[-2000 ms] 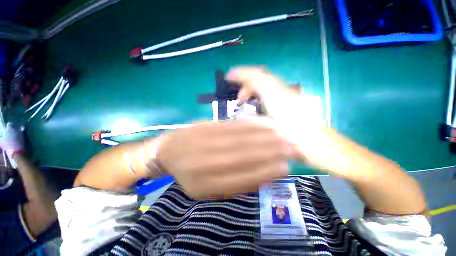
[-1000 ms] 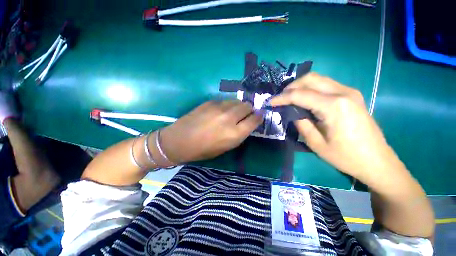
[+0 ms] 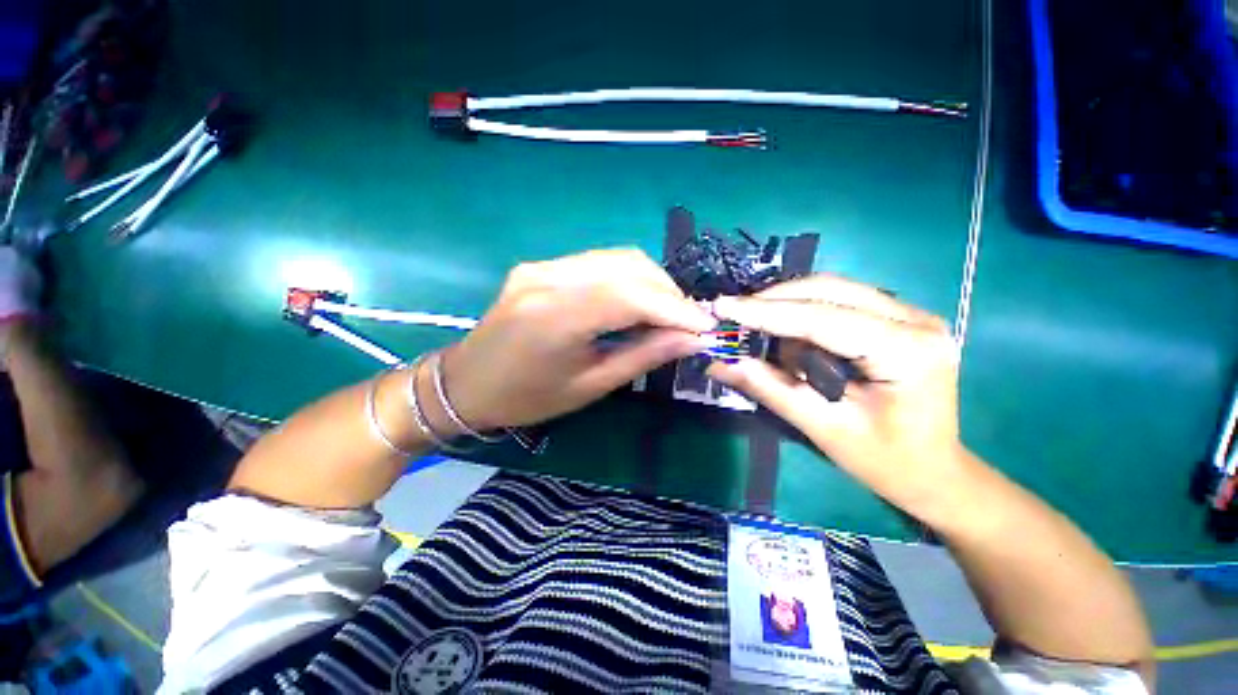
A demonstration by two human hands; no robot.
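Observation:
My left hand pinches the end of a white two-legged cable, close to its coloured cores. The cable's red and black connector lies to the left; its other leg passes under my left wrist. My right hand meets the cores with thumb and forefinger; a dark item shows in its palm. Whether a small piece is between the fingertips is hidden. A pile of small black pieces lies just beyond my fingers, on the taped white sheet.
Another two-legged cable lies farther up the green bench. A blue tray stands at the upper right. White cables and a dark red heap lie at the left. A neighbour's arm is at the left edge.
My hands have come together over the sheet, and coloured cores now show between the fingertips. The view has shifted, so the far cable and tray show more fully.

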